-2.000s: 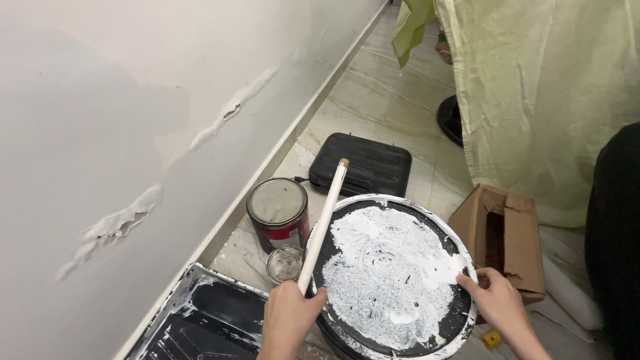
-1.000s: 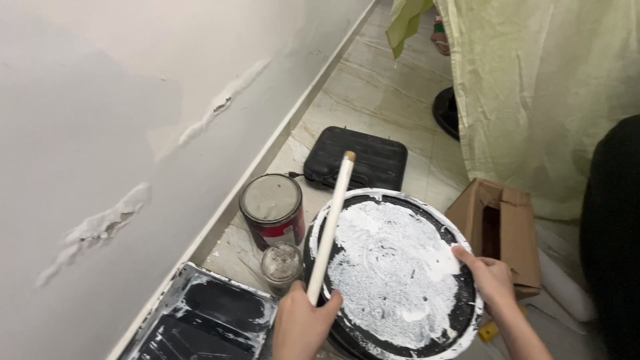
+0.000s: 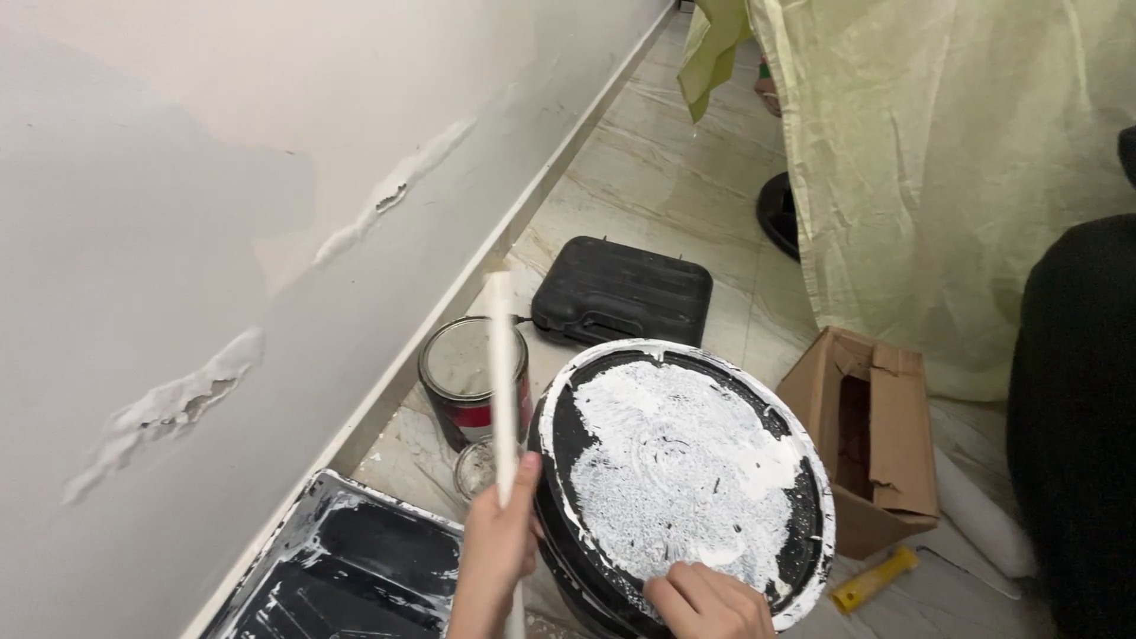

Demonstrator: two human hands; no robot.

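My left hand (image 3: 501,541) is closed around a long white stick (image 3: 503,390), held nearly upright just left of a black bucket. The bucket's round black lid (image 3: 683,479) is smeared with white paint and has a white-coated rim. My right hand (image 3: 710,603) rests with curled fingers at the lid's near edge; whether it grips anything there cannot be told. Behind the stick stand a metal paint can (image 3: 466,373) with a red band and a small glass jar (image 3: 476,466). A black paint tray (image 3: 355,568) streaked with white lies at the lower left.
A black hard case (image 3: 621,288) lies on the marble-patterned floor beyond the bucket. To the right are an open cardboard box (image 3: 896,426), a yellow handle (image 3: 874,577) and a white roll (image 3: 981,506). The wall (image 3: 177,266) has peeling patches; a pale green cloth (image 3: 923,177) hangs at right.
My right hand has moved from the lid's right edge to its near edge. The stick, leaning right before, now stands nearly upright in my left hand, left of the lid.
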